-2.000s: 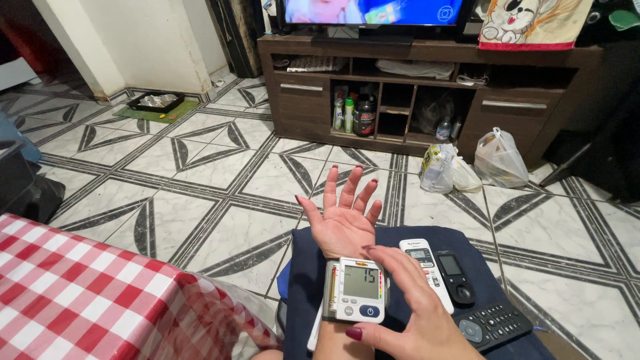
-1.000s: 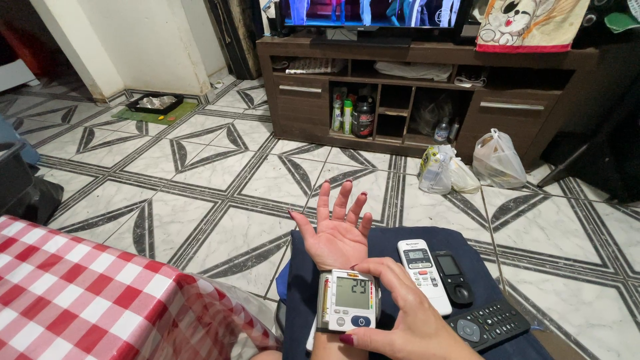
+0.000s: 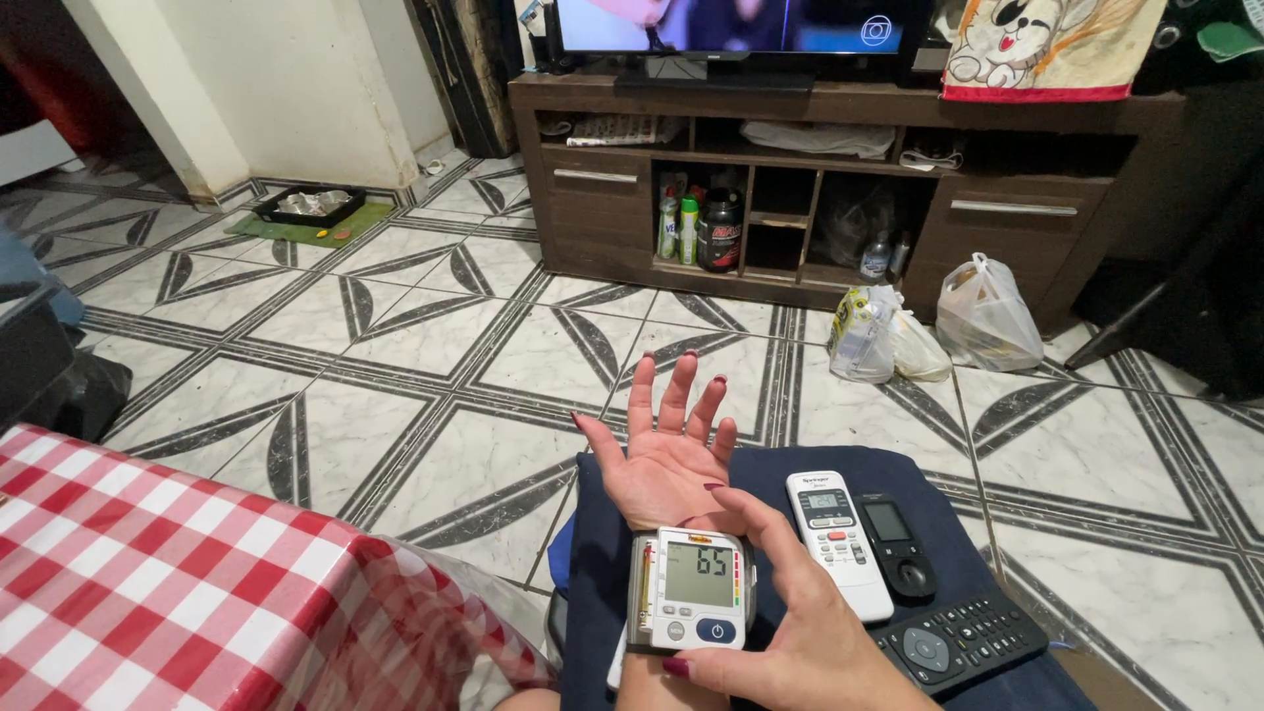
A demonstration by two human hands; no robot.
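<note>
A white wrist blood pressure monitor (image 3: 696, 591) is strapped around my left wrist, its screen lit with the digits 65. My left hand (image 3: 667, 464) is palm up with fingers spread and holds nothing. My right hand (image 3: 790, 632) grips the monitor between thumb and fingers, the thumb at its lower edge and the fingers at its upper right. Just right of my hands, on a dark blue cloth surface (image 3: 750, 474), lie a white air conditioner remote (image 3: 839, 543), a small black device with a screen (image 3: 897, 543) and a black remote control (image 3: 963, 642).
A table with a red-and-white checked cloth (image 3: 168, 573) stands at the left. Ahead, on the patterned tile floor, are plastic bags (image 3: 987, 316) by a dark wooden TV stand (image 3: 597, 217). A black tray (image 3: 311, 205) sits on a green mat further left.
The number on the monitor has risen from 15 to 29 to 65. Both hands keep nearly the same pose, with my right hand still at the monitor.
</note>
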